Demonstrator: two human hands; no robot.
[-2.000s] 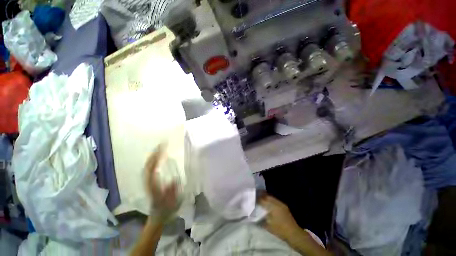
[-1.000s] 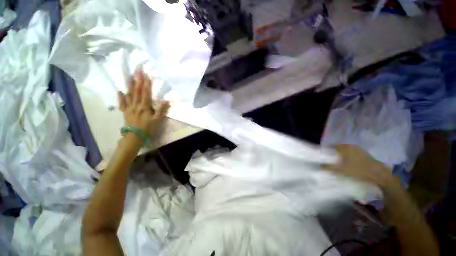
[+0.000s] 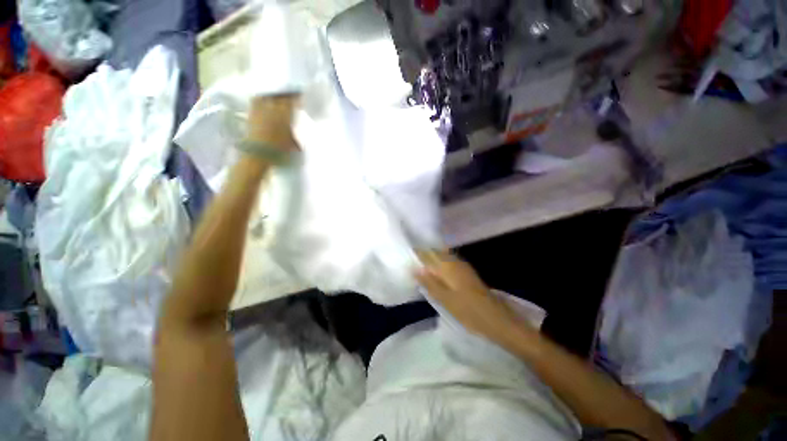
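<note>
A white garment panel (image 3: 332, 207) is spread over the machine tabletop, overexposed and blurred, its front edge hanging over the table edge. My left hand (image 3: 274, 122), with a band at the wrist, is on the panel's far left part, and a raised fold of the cloth stands beyond its fingers. My right hand (image 3: 446, 277) holds the panel's near right edge by the table's front edge. The needle area (image 3: 430, 96) of the overlock machine (image 3: 483, 52) is at the cloth's far right. My left fingertips are hidden in the cloth and glare.
A big crumpled white pile (image 3: 112, 207) lies at the left. More white cloth covers my lap (image 3: 449, 388). A white heap (image 3: 682, 310) with light blue cloth (image 3: 733, 220) is at the right. A metal plate (image 3: 367, 52) is left of the needle. A red bag (image 3: 33, 127) is far left.
My left hand has moved from lying flat with spread fingers to the far part of the panel. My right hand has come back left from the lower right, bringing the cloth edge to the table edge.
</note>
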